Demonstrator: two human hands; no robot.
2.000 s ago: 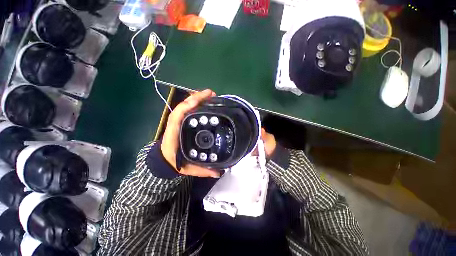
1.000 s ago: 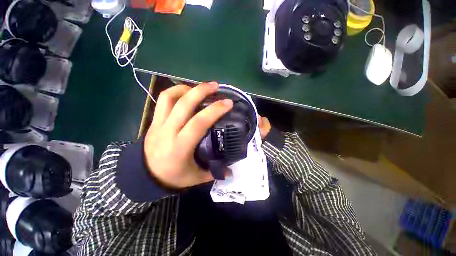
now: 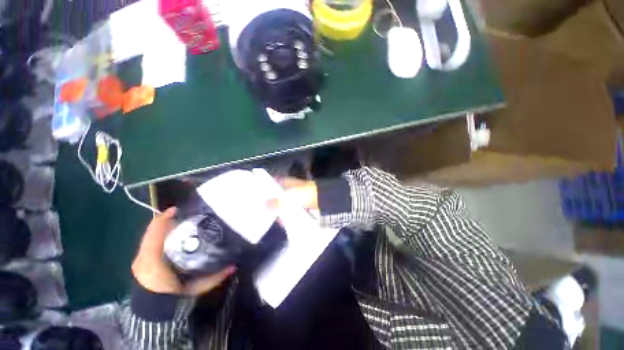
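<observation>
A dome camera with a white hood (image 3: 236,202) and a black ball is held over the lap at the bench edge. My left hand (image 3: 159,256) holds the ball, thumb and fingers around its left side. A pale round face (image 3: 185,245) on the ball shows between the fingers, blurred. My right hand (image 3: 293,198) grips the white bracket (image 3: 295,256) behind the hood; part of it is hidden by the bracket. A second dome camera (image 3: 279,61) stands on the green mat with its LED face up.
Cameras in a row (image 3: 26,236) stand on the left bench, blurred. A thin cable (image 3: 102,160), orange pieces (image 3: 137,98) and a red packet (image 3: 188,24) lie on the mat. Yellow tape (image 3: 342,19), a mouse (image 3: 405,52) and a white label roll (image 3: 455,41) are at the back right. Cardboard (image 3: 547,102) is beyond.
The view has swung right. The held camera has been turned, its hood now upper right of the ball and its bracket pointing down. My left hand now grips the ball from the left side.
</observation>
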